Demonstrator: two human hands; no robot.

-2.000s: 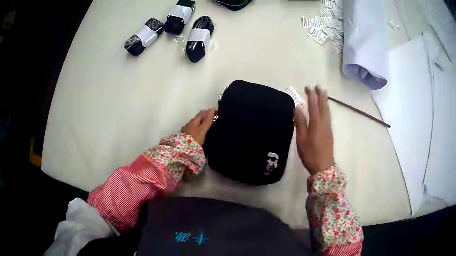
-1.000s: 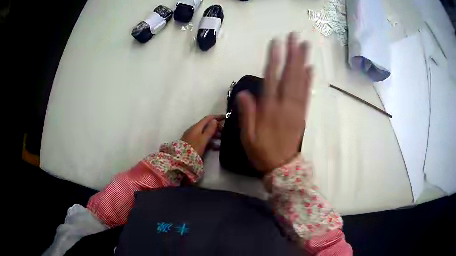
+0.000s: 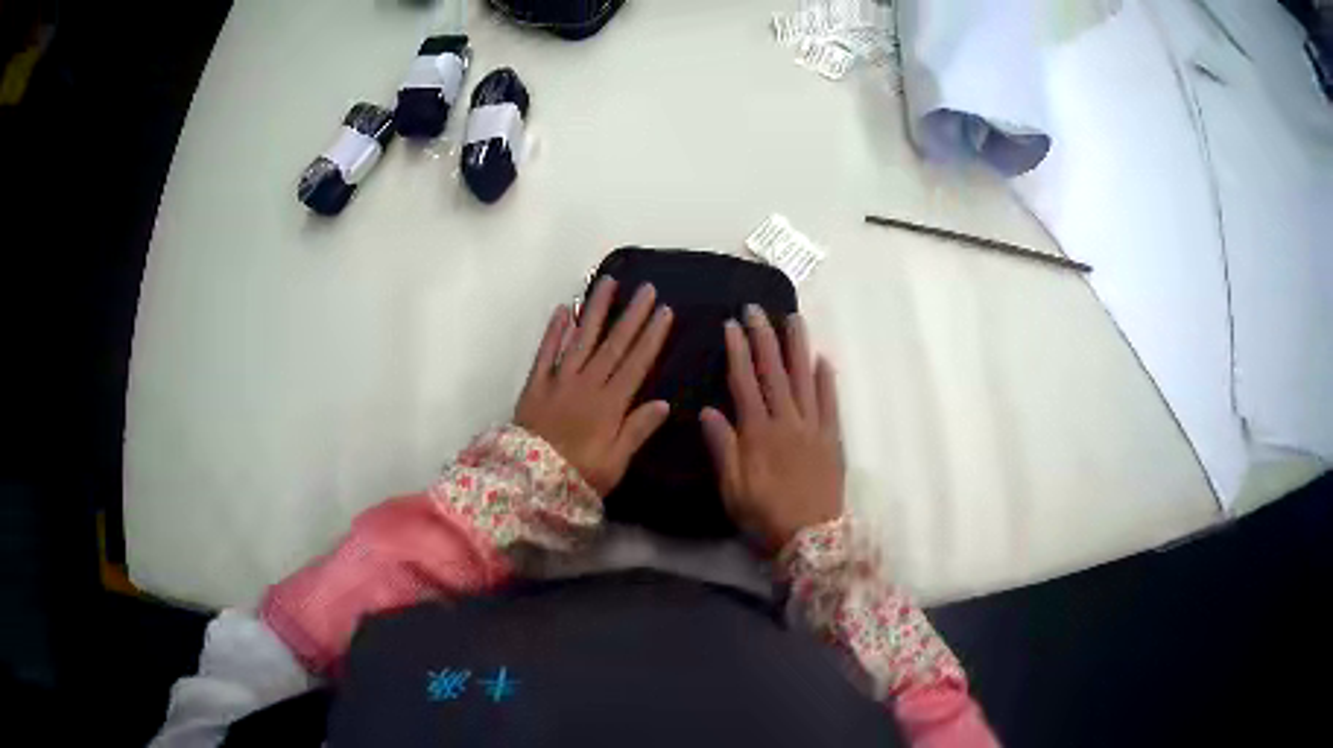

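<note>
A black crossbody bag [image 3: 695, 344] lies flat on the table in front of me. My left hand [image 3: 597, 383] lies flat on its left part, fingers spread. My right hand [image 3: 779, 424] lies flat on its right part, fingers a little apart. Neither hand grips anything. The logo is not visible; my right hand may cover that corner. A white printed sachet [image 3: 787, 247] lies just beyond the bag's far right corner.
Three bundled straps [image 3: 494, 135] lie at the far left. Part of another black bag [image 3: 560, 12] shows at the top edge. A thin stick [image 3: 977, 243], rolled paper [image 3: 977, 88], loose sachets [image 3: 828, 35] and white sheets [image 3: 1155, 234] lie to the right.
My left hand has moved from the bag's left edge onto its top. My right hand, raised over the bag a second ago, now rests on it. The view has shifted.
</note>
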